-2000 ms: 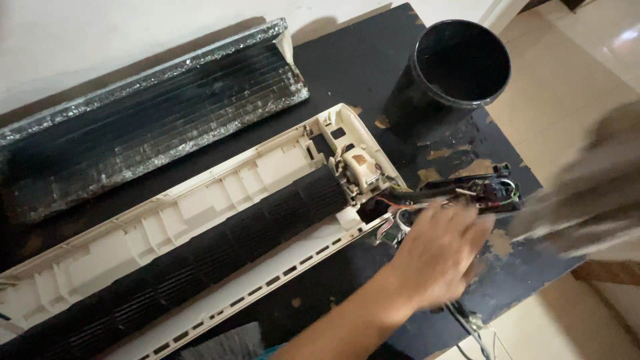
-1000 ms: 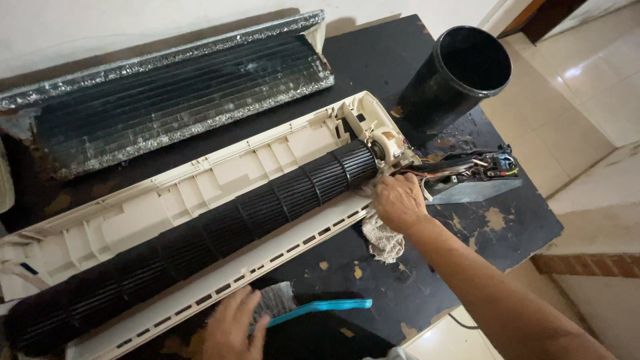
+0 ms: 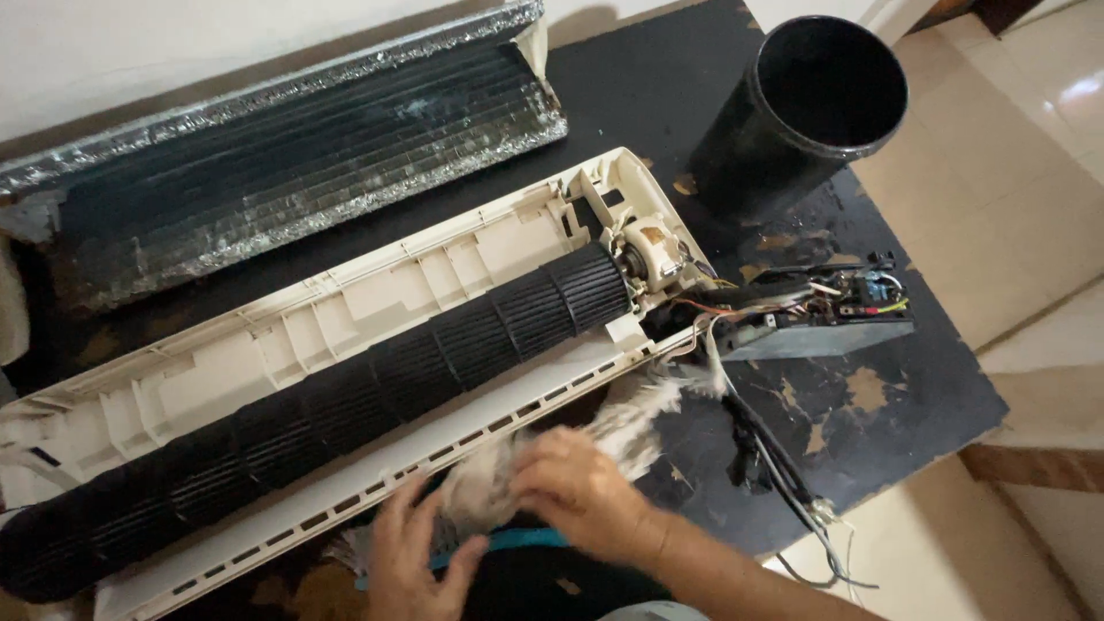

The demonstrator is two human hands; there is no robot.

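Note:
My right hand (image 3: 578, 496) is closed on a pale frayed cloth (image 3: 634, 423), below the front edge of a cream air-conditioner housing (image 3: 414, 259). My left hand (image 3: 418, 552) has its fingers spread at the cloth's left end; whether it grips the cloth is unclear. A brush with a blue handle (image 3: 517, 540) lies partly hidden behind both hands. The long black cylindrical blower fan (image 3: 371, 388) lies in the housing, its right end beside the fan motor (image 3: 655, 250).
A dusty finned coil (image 3: 319, 147) lies along the wall. The black cylindrical container (image 3: 776, 121) stands at the back right. The control board assembly (image 3: 828, 319) and loose cables (image 3: 772, 457) lie on the worn black table (image 3: 914, 414) near its right edge.
My right hand has moved from the fan's right end down and left, and the cloth has moved with it. My left hand has come near the cloth. The view has shifted.

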